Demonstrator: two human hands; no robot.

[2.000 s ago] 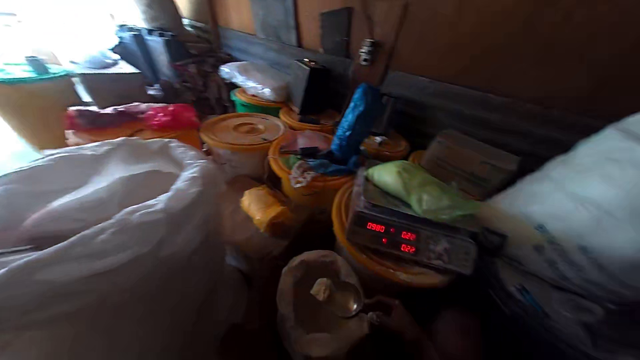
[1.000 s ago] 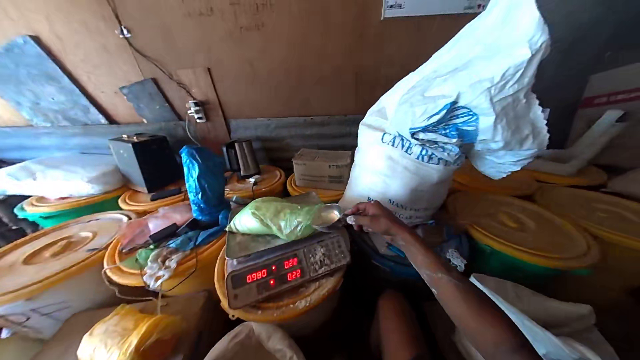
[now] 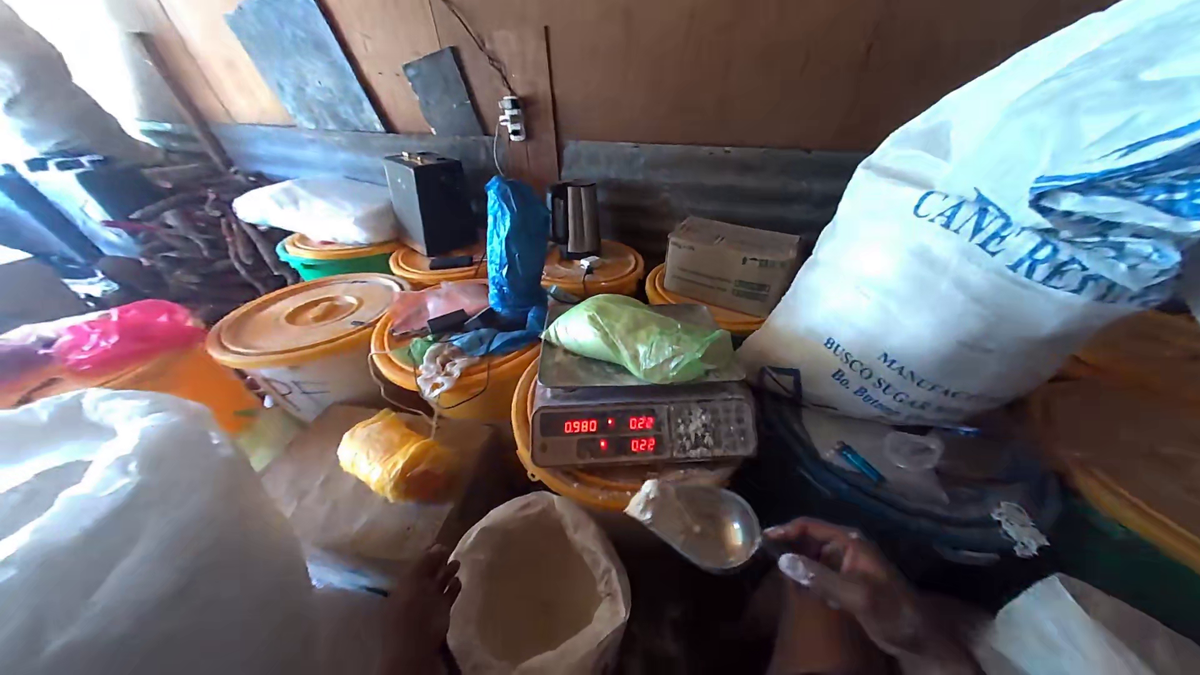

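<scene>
My right hand (image 3: pixel 848 572) holds a metal scoop (image 3: pixel 727 534) by its handle, with white powder (image 3: pixel 661 506) at the scoop's tip. The scoop is right of an open brown paper sack (image 3: pixel 539 572) and below a digital scale (image 3: pixel 642 427) with lit red digits. On the scale's pan lies a light green plastic bag (image 3: pixel 637 337) with something inside. My left hand (image 3: pixel 431 591) is dark and partly cut off at the left rim of the paper sack; its fingers seem to touch the rim.
Lidded buckets (image 3: pixel 305 319) stand around the scale. A large white sugar sack (image 3: pixel 891 281) rises at the right, another white sack (image 3: pixel 141 534) at the left. A yellow plastic bundle (image 3: pixel 389 455), a blue bag (image 3: pixel 516 244), an electric kettle (image 3: pixel 574 220) and a cardboard box (image 3: pixel 731 262) are nearby.
My right hand with the scoop has moved from beside the green bag down toward the paper sack, and white powder now shows at the scoop's tip. The view has swung left since one second ago.
</scene>
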